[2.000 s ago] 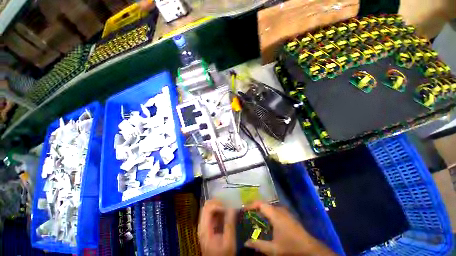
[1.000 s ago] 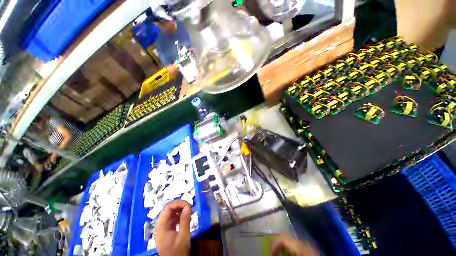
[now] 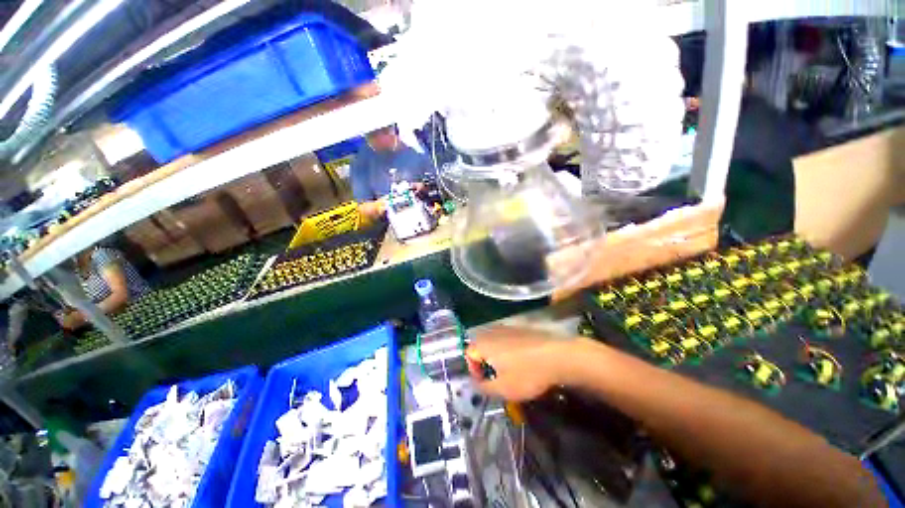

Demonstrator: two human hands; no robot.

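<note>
My right hand [image 3: 518, 363] reaches in from the right over the white soldering machine [image 3: 432, 442]. Its fingers are at the top of the machine, just right of the solder wire spool [image 3: 443, 349]. A small dark and orange part shows at the fingertips; I cannot tell whether the hand grips it. My forearm covers the fan area and part of the worktop. The machine's small dark display faces up. My left hand is not in view.
Two blue bins [image 3: 395, 417] of white plastic housings [image 3: 327, 442] stand at left. Black foam with rows of circuit boards [image 3: 762, 369] lies at right. A clear extraction hood [image 3: 526, 238] hangs overhead. A clear bottle [image 3: 429, 303] stands behind the spool. Two people sit opposite.
The view has tilted up. My right hand has moved from the lower edge up to the top of the machine. My left hand, earlier over the bin, has left the picture.
</note>
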